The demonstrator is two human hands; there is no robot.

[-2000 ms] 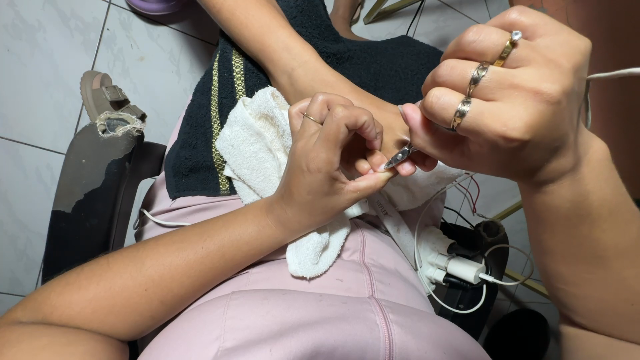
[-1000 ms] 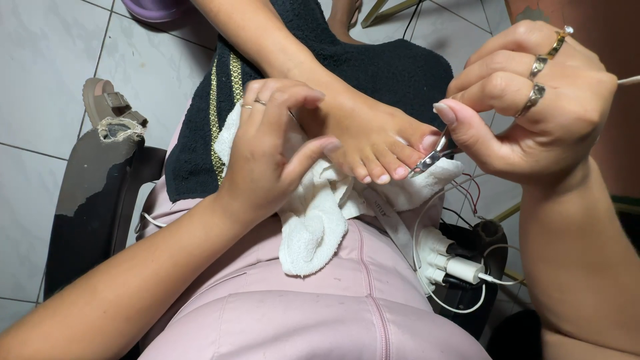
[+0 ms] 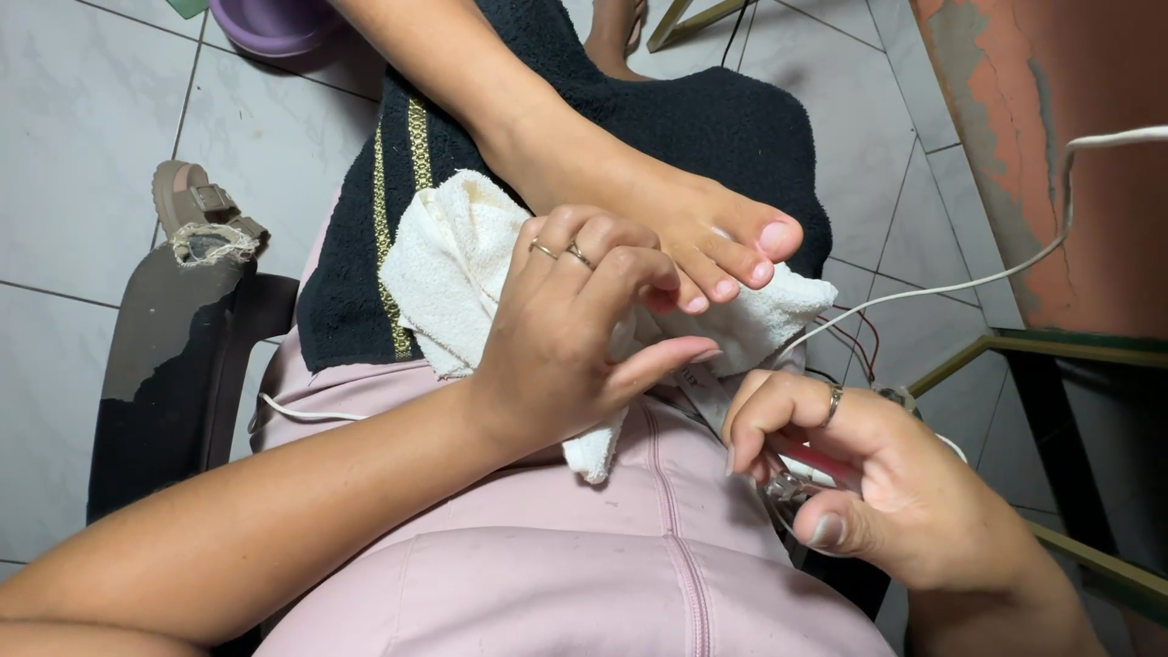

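Another person's bare foot [image 3: 639, 201] rests on a black towel [image 3: 730, 119] with gold bands and on a white cloth [image 3: 456, 265] across my lap. My left hand [image 3: 579, 310], with two rings, is at the smallest toes, thumb apart and fingers curled; whether it touches a toe is partly hidden by the fingers. My right hand [image 3: 849, 465] is low at the right, below the toes and off the foot. Its fingers are closed around a small metal nipper [image 3: 787, 485], partly hidden, and a red handle-like part shows under the fingers.
A white cable [image 3: 967, 285] runs from the right towards the cloth, with thin red wires [image 3: 862, 342] nearby. A worn black armrest [image 3: 173, 365] stands at the left, a sandal [image 3: 196, 196] behind it. A purple basin [image 3: 274, 23] is at the top left, and a metal frame [image 3: 1086, 347] at the right.
My right hand has moved down with the nipper, away from the big toe where it was a second ago. My left hand has moved right, to the smaller toes.
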